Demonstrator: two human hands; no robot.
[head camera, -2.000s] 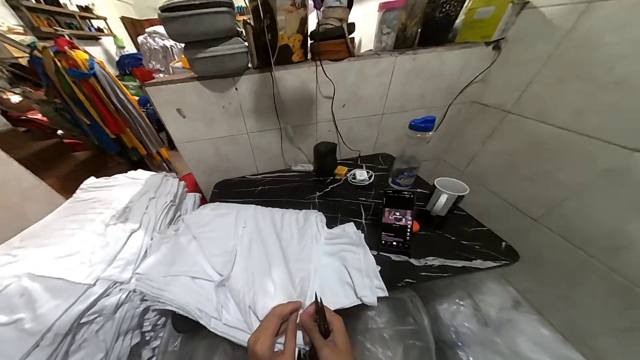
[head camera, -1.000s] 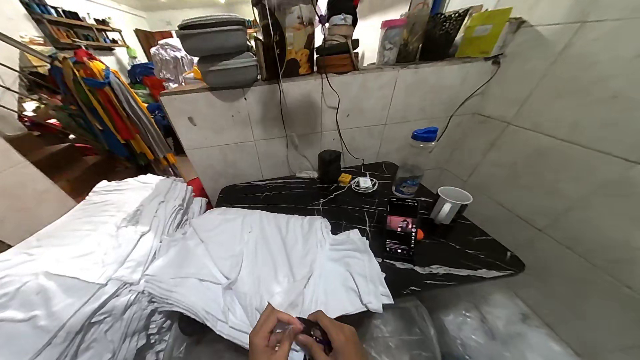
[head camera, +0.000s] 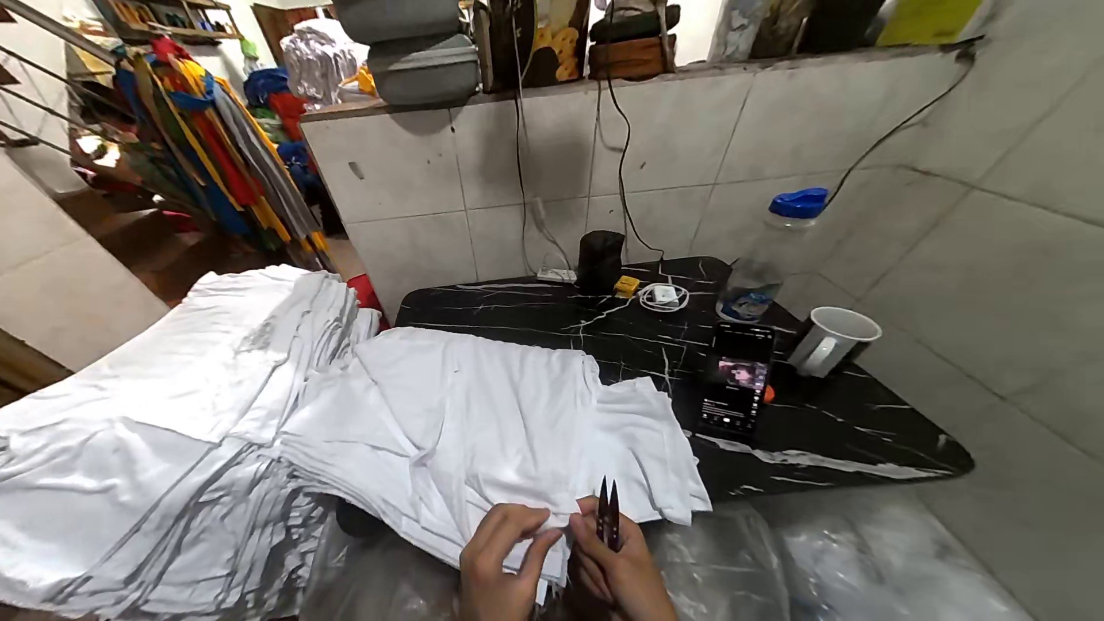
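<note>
A stack of white fabric garments (head camera: 483, 414) lies over the near left part of a black marble-patterned table (head camera: 862, 423), its near edge hanging off. My left hand (head camera: 504, 556) pinches the hem of the top garment between thumb and fingers. Close at its right, my right hand (head camera: 617, 556) holds dark thread snips (head camera: 608, 513), points up and slightly apart, while its thumb and forefinger touch the same hem. A larger pile of white garments (head camera: 198, 371) adjoins on the left.
On the table stand a phone (head camera: 737, 375) with a lit screen, a mug (head camera: 832, 341), a clear bottle (head camera: 763, 267) with a blue cap, a coiled white cable (head camera: 664, 297) and a black cylinder (head camera: 600, 261). Clear plastic bags (head camera: 888, 552) lie below the near edge. Tiled walls rise behind and at right.
The snips pointed up two seconds ago, lay lower in my right hand one second ago, and now point up again. Both hands have stayed at the garment's near edge.
</note>
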